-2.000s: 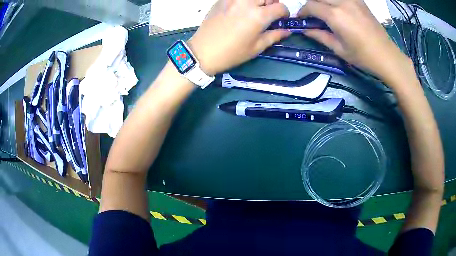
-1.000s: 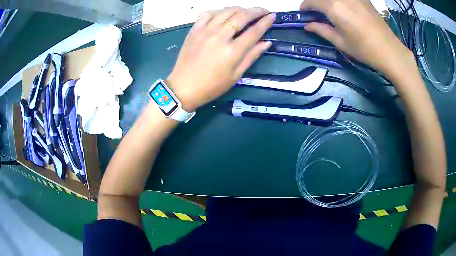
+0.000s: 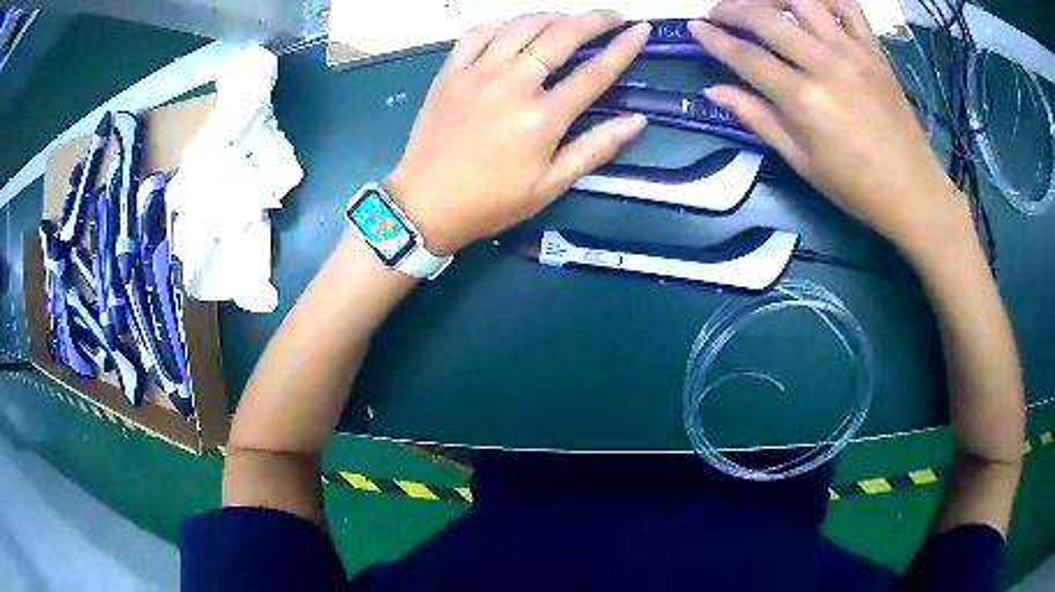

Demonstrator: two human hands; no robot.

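Note:
Four 3D pens lie one behind another on the green mat. My left hand (image 3: pixel 503 139), with ring and watch, has its fingers on the left part of the farthest pen (image 3: pixel 671 35); its thumb is by the second pen (image 3: pixel 665 106). My right hand (image 3: pixel 821 104) has fingers on the farthest pen's right part and over the second pen's right end. Both pens show small lit digits, partly covered. The third pen (image 3: pixel 694 185) and nearest pen (image 3: pixel 683 257) lie untouched, white sides up, cords at their right ends. My left hand hides the third pen's tip.
A clear filament coil (image 3: pixel 779 382) lies at the near right, partly over the mat's edge. Another coil (image 3: pixel 1018 139) and black cables (image 3: pixel 958 81) are at the far right. A crumpled white cloth (image 3: pixel 237 185) lies beside a cardboard tray (image 3: pixel 208 370) of pens. A white board (image 3: pixel 393 29) is behind.
My left hand has moved left and towards me from the farthest pen's middle. The nearest pen has rolled, so its lit display no longer shows. My right fingers have spread over the far pens.

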